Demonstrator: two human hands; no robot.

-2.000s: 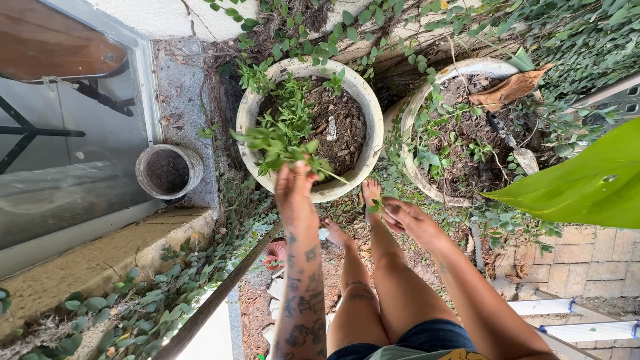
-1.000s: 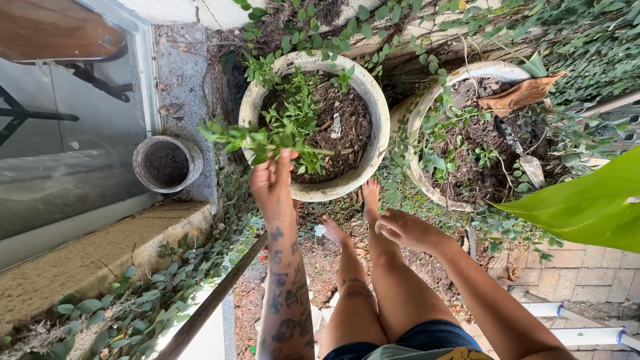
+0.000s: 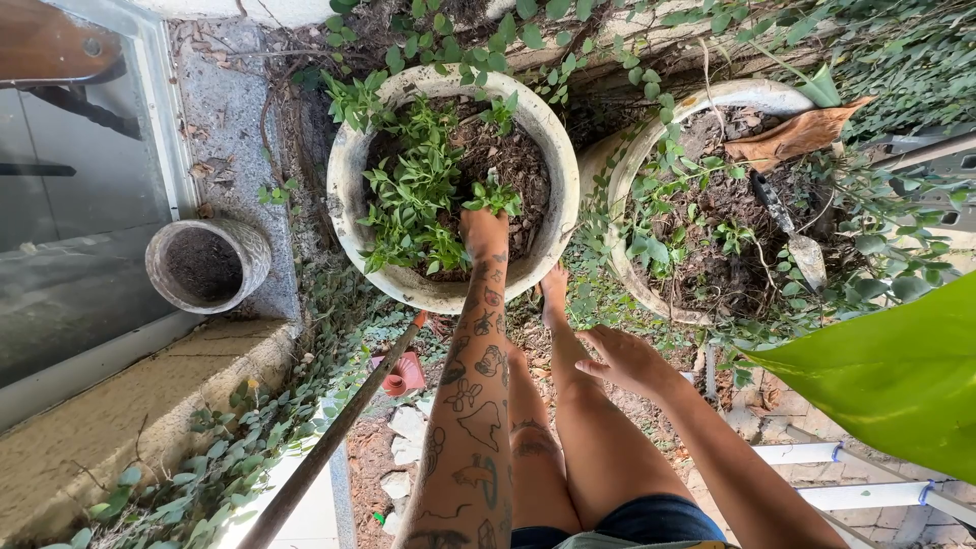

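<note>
My left hand (image 3: 484,231) reaches over the near rim of a large round planter (image 3: 454,296), its fingers among the leaves of a small sprig (image 3: 494,197). Those leaves hide the fingertips, so its grip cannot be told. Left of it, bushy green plants (image 3: 415,179) grow in the planter, with dark soil and wood chips (image 3: 526,164) on the right. My right hand (image 3: 621,358) hangs above my knee, fingers loosely apart, holding nothing visible. A hand trowel with a black handle (image 3: 789,229) lies on the soil of a second planter (image 3: 625,274), beside a dry brown leaf (image 3: 801,137).
A small pot of soil (image 3: 207,265) stands on the stone ledge (image 3: 236,130) by the glass door. A wooden pole (image 3: 335,435) slants up to the planter. At the right are a big green leaf (image 3: 884,374) and a ladder's white rungs (image 3: 862,496). Vines cover the ground and wall.
My left hand was raised at the planter's near edge with a leafy stem; now it is lower over the soil at the planter's middle. My right hand's fingers have spread.
</note>
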